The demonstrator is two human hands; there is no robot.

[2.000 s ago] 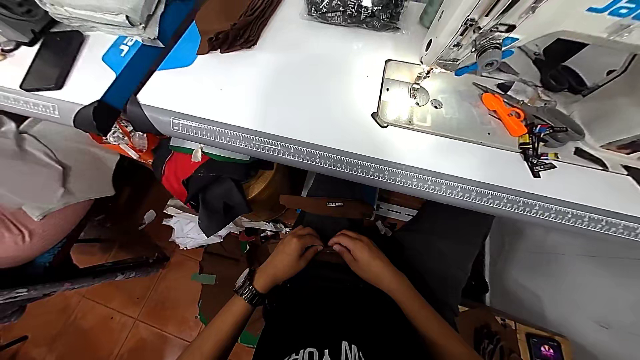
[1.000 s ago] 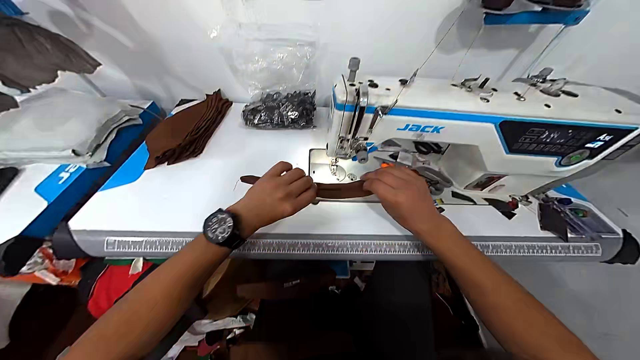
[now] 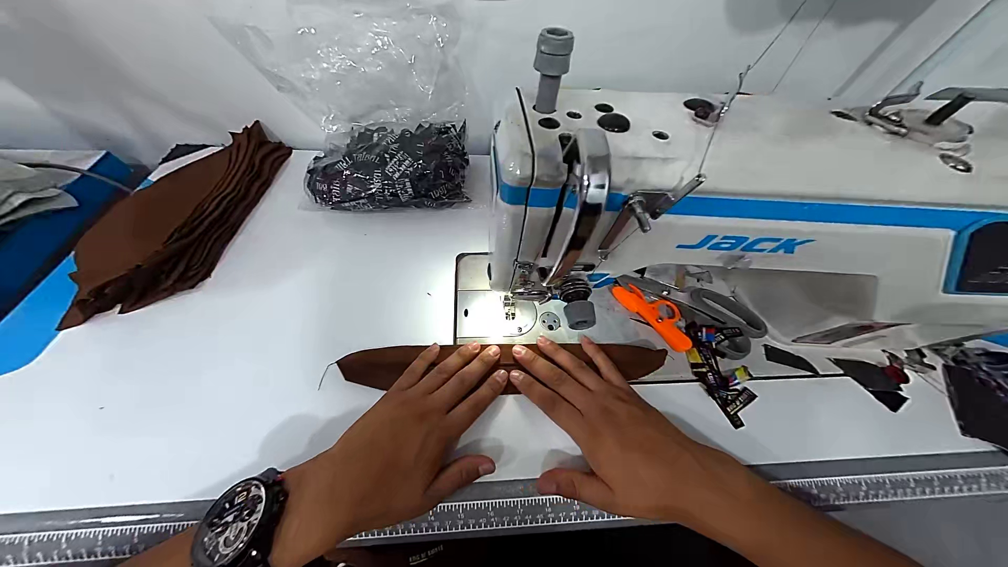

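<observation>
A long strip of brown fabric (image 3: 366, 365), pointed at both ends, lies flat across the front of the needle plate of a Jack sewing machine (image 3: 732, 189). My left hand (image 3: 409, 433) rests on its left half, fingers spread and pressing the cloth down. On the right half lies my right hand (image 3: 606, 433), palm down in the same way. The fingertips of both hands nearly meet at the strip's middle, just in front of the lit presser foot (image 3: 509, 307). A loose thread trails from the strip's left tip.
A stack of brown fabric pieces (image 3: 181, 224) lies at the left. Behind is a clear plastic bag of black labels (image 3: 390, 167). Orange thread snips (image 3: 652, 316), grey-handled scissors (image 3: 728, 309) and loose labels (image 3: 720, 378) sit right of the needle. A measuring tape (image 3: 472, 521) runs along the front edge.
Two seconds ago both hands were below the table edge; one second ago they held the brown strip at the machine. Now they lie flat on it. The view has moved closer to the machine.
</observation>
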